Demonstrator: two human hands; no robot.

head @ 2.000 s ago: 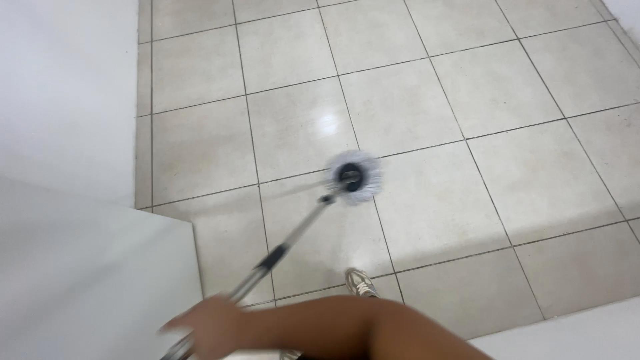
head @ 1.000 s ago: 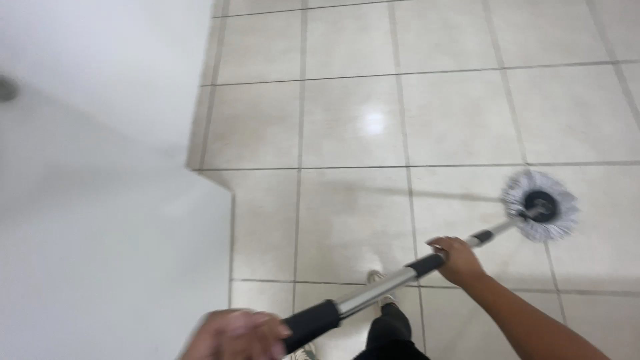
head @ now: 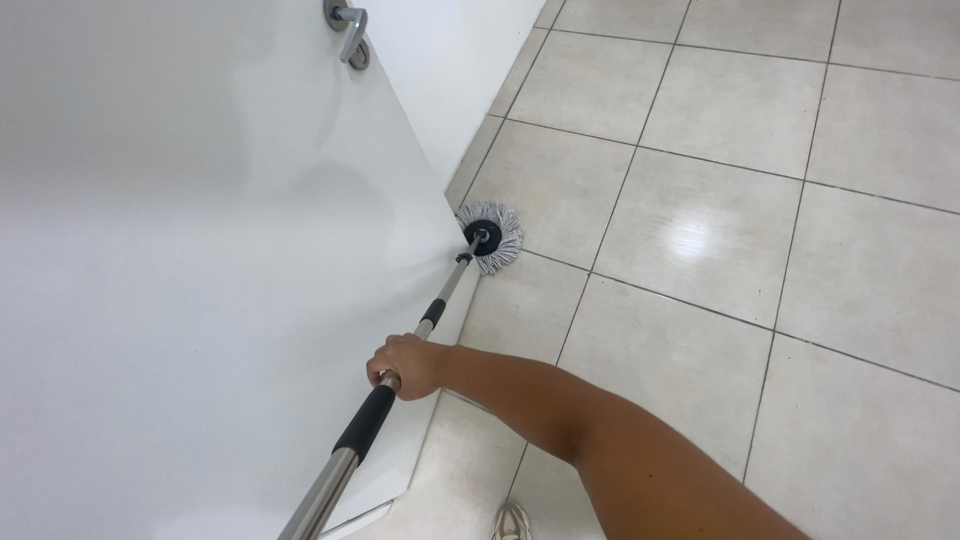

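Note:
My right hand [head: 409,367] is closed around the metal pole of a spin mop [head: 364,424], between two black grip sections. The pole slants up from the bottom edge to a round black mop plate with a fringe of grey-white strands [head: 508,238]. That mop head lies on the tiled floor [head: 697,300], at the lower edge of the white door, whose edge overlaps its left side. The pole passes in front of the door. The pole's upper end and my left hand are out of the frame.
A white door [head: 225,262] with a metal lever handle [head: 355,30] fills the left side. Behind it stands a white wall [head: 442,67] with a strip of narrower tiles at its foot. A shoe [head: 512,521] shows at the bottom edge.
The mop head has moved from the open floor on the right to the door's edge on the left. My left hand, on the pole one second ago, has left the view. The view has turned left.

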